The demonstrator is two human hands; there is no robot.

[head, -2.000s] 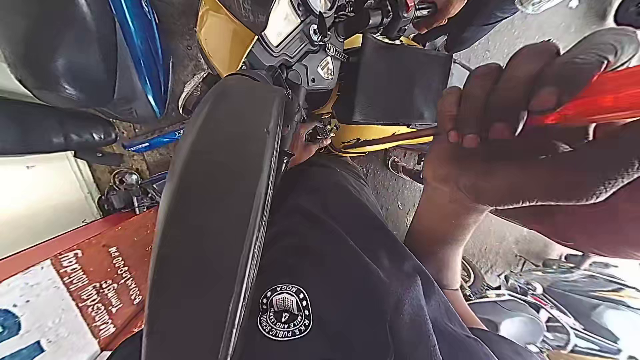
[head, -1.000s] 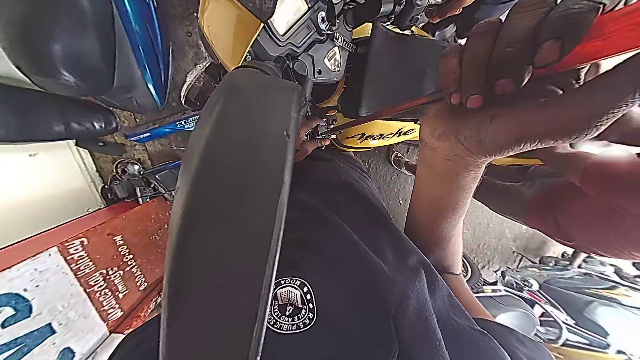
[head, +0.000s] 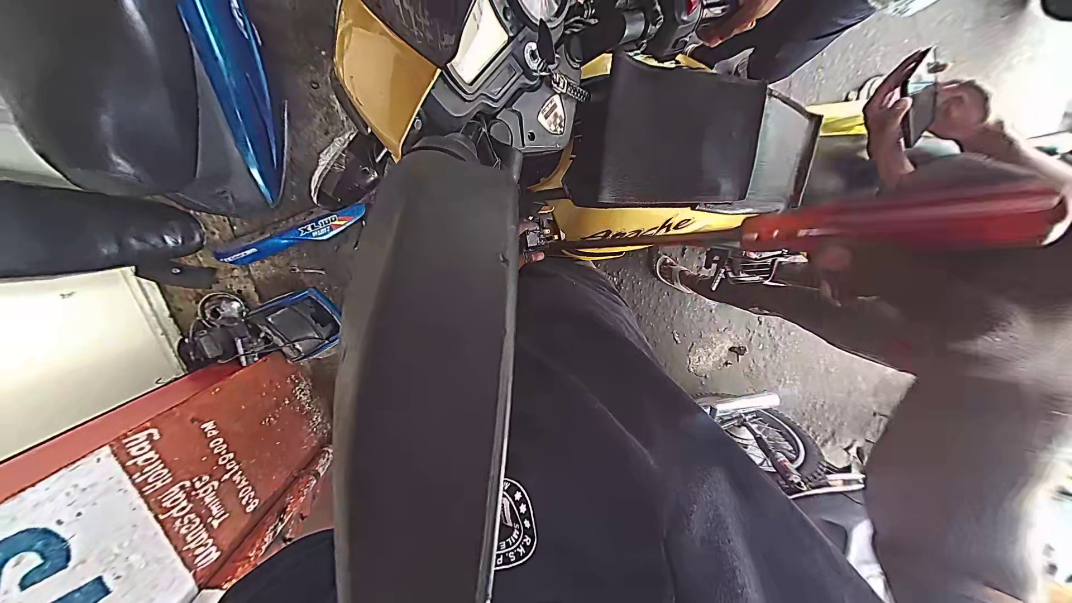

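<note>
A long tool with a red handle [head: 904, 219], which looks like a screwdriver, lies across the right of the view, blurred. Its dark shaft points left past the yellow Apache motorcycle panel [head: 636, 226] to a small metal fitting [head: 540, 230]. Fingertips, apparently of my left hand [head: 529, 254], show at this fitting beside a long black padded part [head: 427, 360], which looks like a motorcycle seat; the rest of the hand is hidden, so its grip is unclear. Brown blur surrounds the red handle, and my right hand cannot be made out clearly in it.
A yellow motorcycle's instrument cluster [head: 494, 50] is at the top. A black seat [head: 92, 92] and blue panels [head: 293, 234] stand left, above a painted red wall [head: 226, 452]. Another person's hands hold a phone [head: 919, 105] at upper right. A motorcycle wheel [head: 775, 444] is lower right.
My right hand, earlier plainly seen around the red-handled tool, no longer shows clearly. The tool's handle now lies lower and nearly level. The person with the phone has come into sight.
</note>
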